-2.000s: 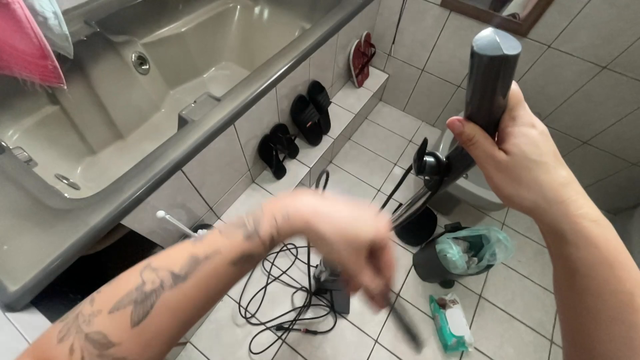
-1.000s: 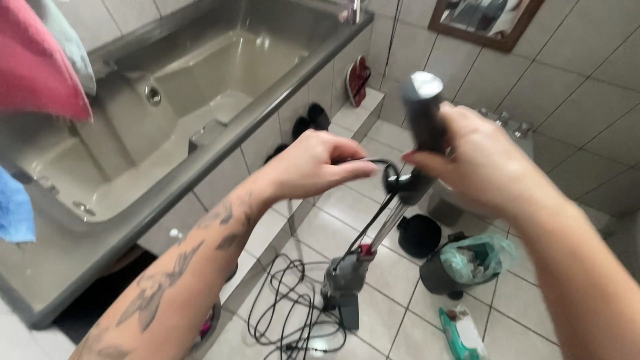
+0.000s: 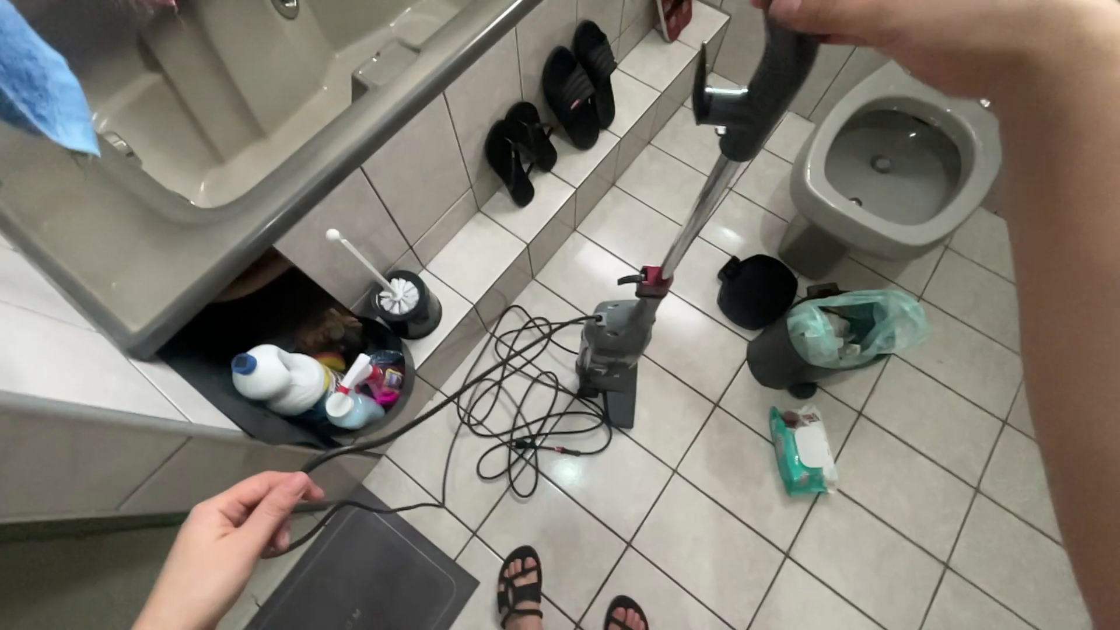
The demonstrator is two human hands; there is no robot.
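Note:
My left hand (image 3: 241, 529), at the lower left, pinches the black power cord (image 3: 411, 424) between thumb and fingers. The cord runs to the grey body of an upright stick vacuum cleaner (image 3: 612, 341) standing on the tiles, and more of it lies in loose loops beside the vacuum. At the top right, my right hand (image 3: 840, 19) is on the dark handle (image 3: 770, 79) of the vacuum; its fingers are partly cut off by the frame's edge. A metal tube (image 3: 700, 214) with a red clamp joins handle and body.
A bathtub (image 3: 332, 122) fills the upper left, with black sandals (image 3: 521, 149) and a toilet brush (image 3: 398, 297) on its tiled step. Bottles (image 3: 284, 381) stand in a nook. At right are a toilet (image 3: 892, 166), a lined bin (image 3: 779, 359), its black lid (image 3: 757, 291) and a wipes pack (image 3: 801, 451).
My left hand has moved from beside the vacuum's handle to the lower left, drawing the cord out across the step. The view has tilted down, showing my feet and the toilet bowl.

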